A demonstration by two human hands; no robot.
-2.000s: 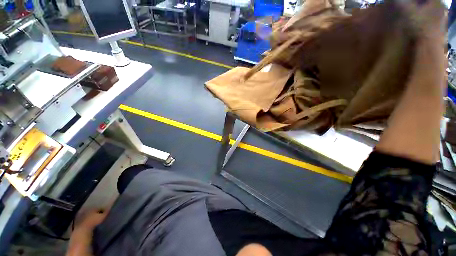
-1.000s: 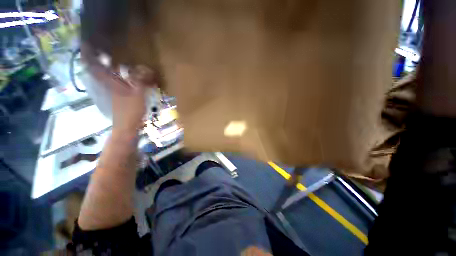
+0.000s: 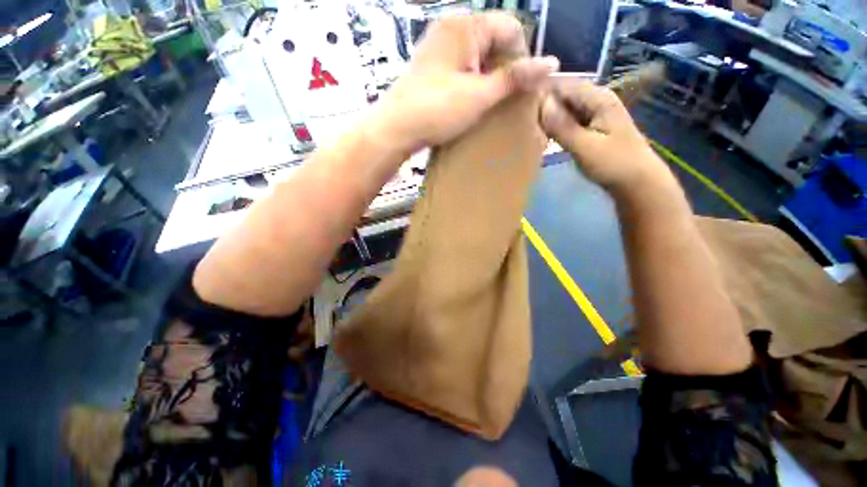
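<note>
A tan bag body (image 3: pixel 466 257) hangs folded and narrow in front of me, its lower edge over my dark grey apron (image 3: pixel 399 447). My left hand (image 3: pixel 475 71) is closed on its top edge. My right hand (image 3: pixel 585 119) pinches the top edge close beside the left, at the upper middle of the view. The fingertips of both hands nearly meet. Whether the right hand also holds a small tool cannot be told.
A white sewing machine head (image 3: pixel 318 81) with a red mark stands behind my left forearm on a white table (image 3: pixel 204 195). More tan bags (image 3: pixel 770 276) lie at the right. A dark screen (image 3: pixel 575 33) stands behind my hands. A blue container (image 3: pixel 827 209) is at the far right.
The bag body has come from the right-hand pile to in front of me and is now folded narrow. Both hands have come together at its top. The view has turned left.
</note>
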